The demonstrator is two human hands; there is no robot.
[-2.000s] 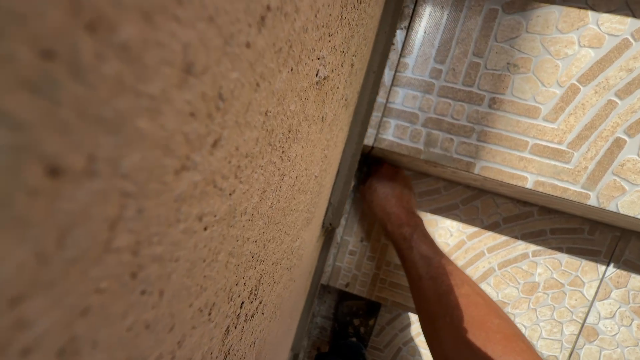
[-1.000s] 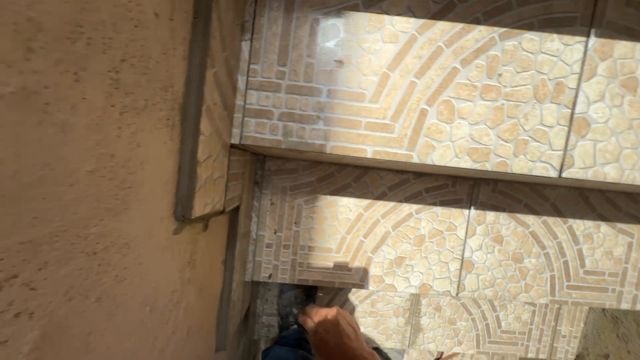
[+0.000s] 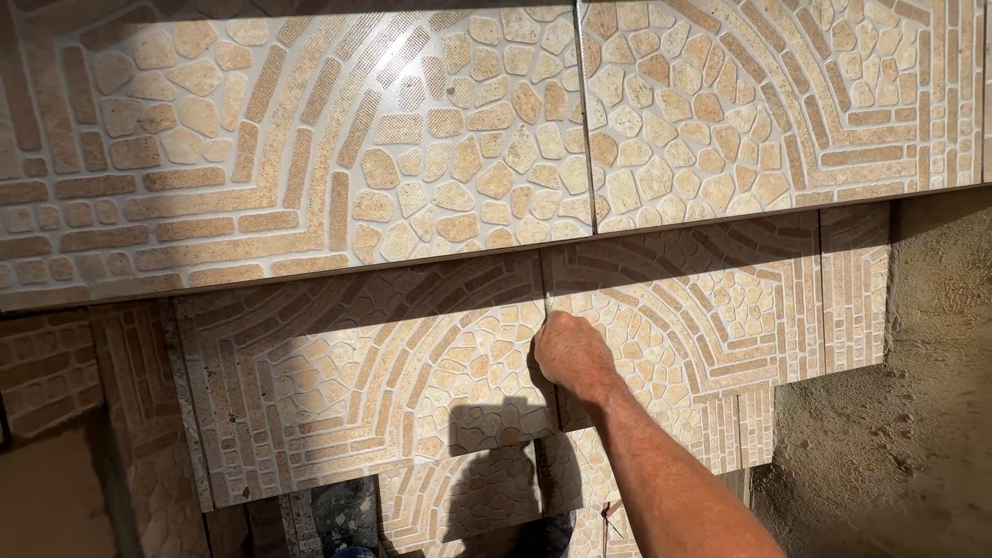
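My right hand (image 3: pixel 573 349) reaches in from the bottom right, its fingers curled against the joint (image 3: pixel 552 341) between two patterned ceramic tiles on the lower stair tread. Whether it holds a small tool cannot be seen, as the fingertips are hidden. The left tile (image 3: pixel 341 387) and right tile (image 3: pixel 643 325) both carry a stone-and-brick arc pattern. Above them, a tiled upper tread (image 3: pixel 480 178) has a dark joint (image 3: pixel 587 139) between its tiles. My left hand is out of view.
Rough cement (image 3: pixel 845 434) borders the stairs on the right. A tiled skirting (image 3: pixel 139 387) runs along the left side. Further tiles (image 3: pixel 496 488) lie lower down, partly under my shadow. A dark shoe or trouser leg (image 3: pixel 349 511) shows at the bottom.
Two seconds ago my right hand was at the corner beside the wall; now it is at the mid-tread tile joint. The view has shifted right along the stairs.
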